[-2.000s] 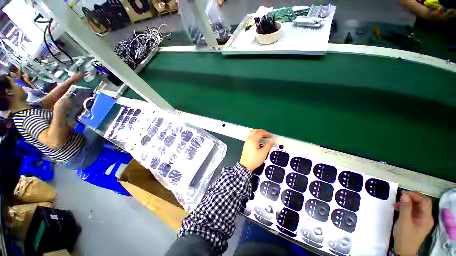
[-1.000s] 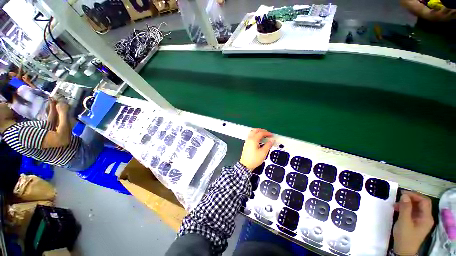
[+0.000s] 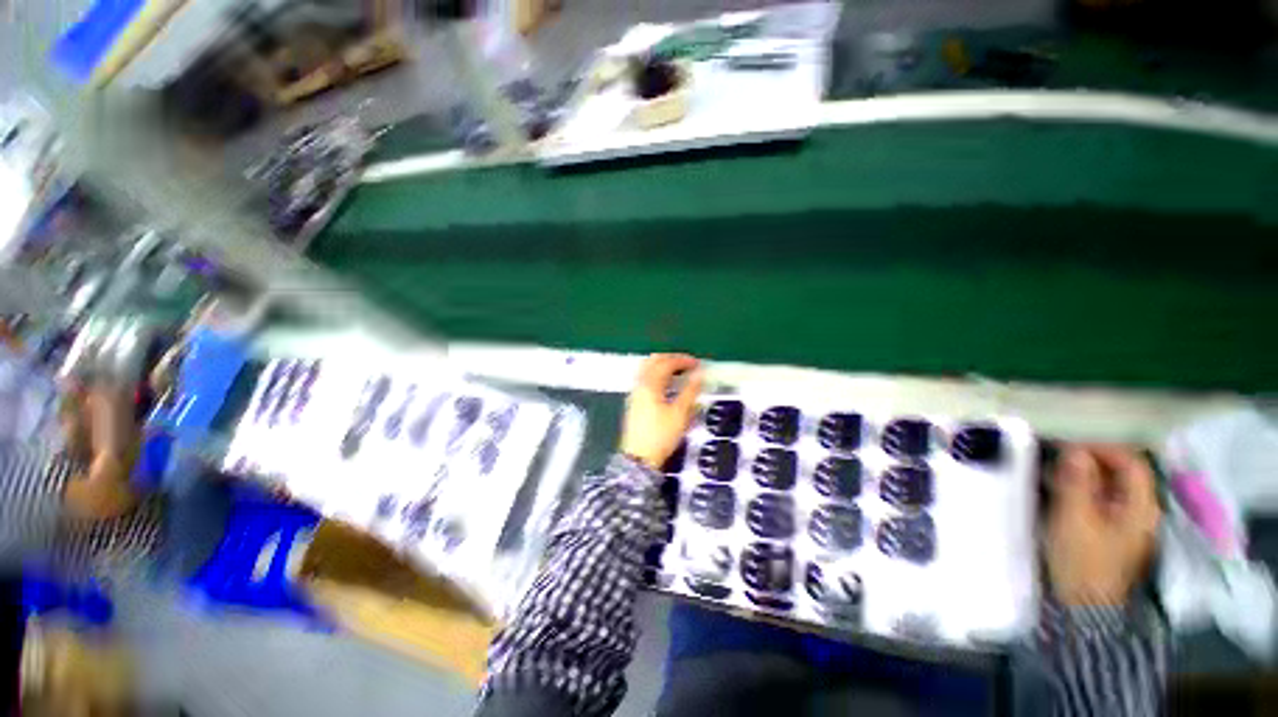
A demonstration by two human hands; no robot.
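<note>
A white sticker sheet (image 3: 967,560) with rows of black face stickers lies on the worktop before me. Its right part is white, and some lower spots look pale. My left hand (image 3: 659,409) rests at the sheet's upper left corner, fingers bent; whether it grips anything is unclear. My right hand (image 3: 1104,518) is at the sheet's right edge, fingers curled and blurred; I cannot tell if it holds the sheet. The frame is motion-blurred.
Bagged sticker sheets (image 3: 407,448) lie at left. A green conveyor belt (image 3: 785,280) runs beyond the pale edge. A white crumpled cloth (image 3: 1240,490) with a pink piece (image 3: 1205,507) is at far right. A white tray (image 3: 715,91) stands opposite. A worker's arm (image 3: 105,462) is at far left.
The view has turned and blurred, so the sheet, hands and tray appear further left. More of the white cloth shows at right. My hands stay at the sheet's two sides.
</note>
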